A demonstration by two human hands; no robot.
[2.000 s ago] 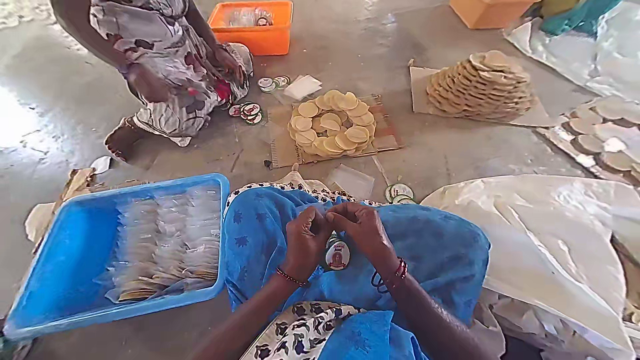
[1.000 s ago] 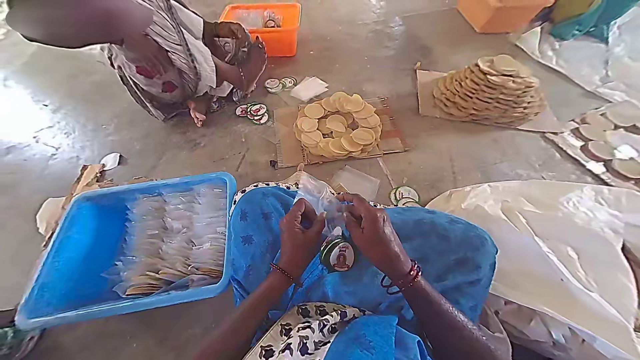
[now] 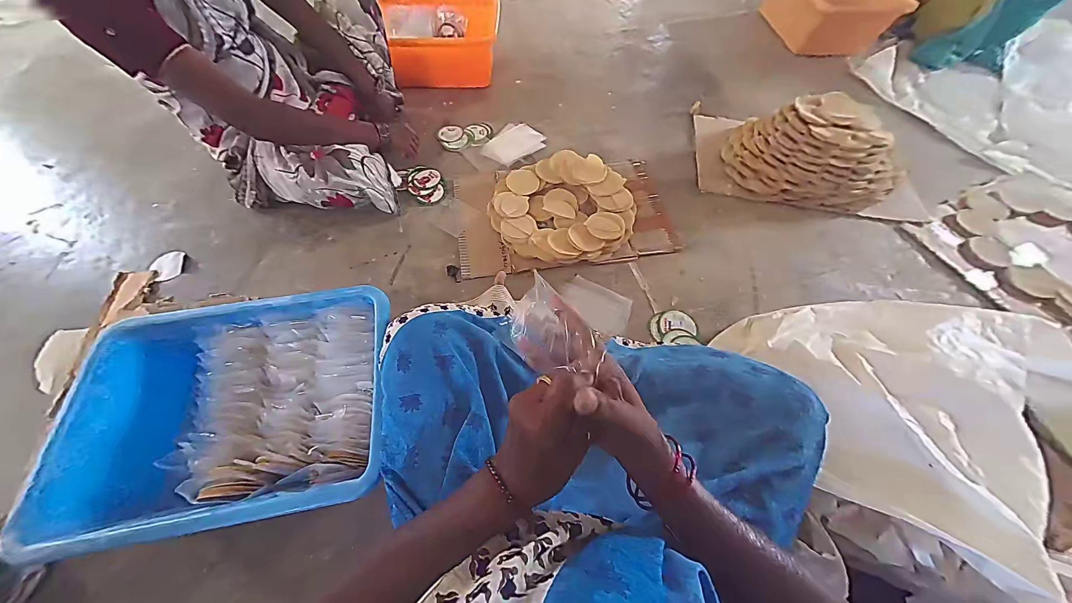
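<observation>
Above my lap in blue cloth, my left hand [image 3: 548, 427] and my right hand [image 3: 615, 410] meet around a clear plastic bag [image 3: 544, 327]. The left fingers are closed on the bag's lower end. Behind the bag, the right fingers extend upward, with the thumb against the left hand. Thin pale discs [image 3: 586, 239] lie in a ring-shaped pile on cardboard past my knees. Flat clear bags [image 3: 596, 303] rest on the floor in front of my lap, and round printed labels [image 3: 672, 325] lie to their right.
A blue plastic tub [image 3: 92, 427] at left holds rows of filled clear bags [image 3: 285, 394]. Across from me a person [image 3: 285, 117] sits by an orange tub [image 3: 444, 63] and more labels [image 3: 425, 182]. A tall stack of discs [image 3: 812, 155] stands at right, behind a pale sheet [image 3: 904, 394].
The round labels seen at my hands a second ago no longer show there. The bag is now spread over my right fingers. The person opposite has shifted from a lower bend.
</observation>
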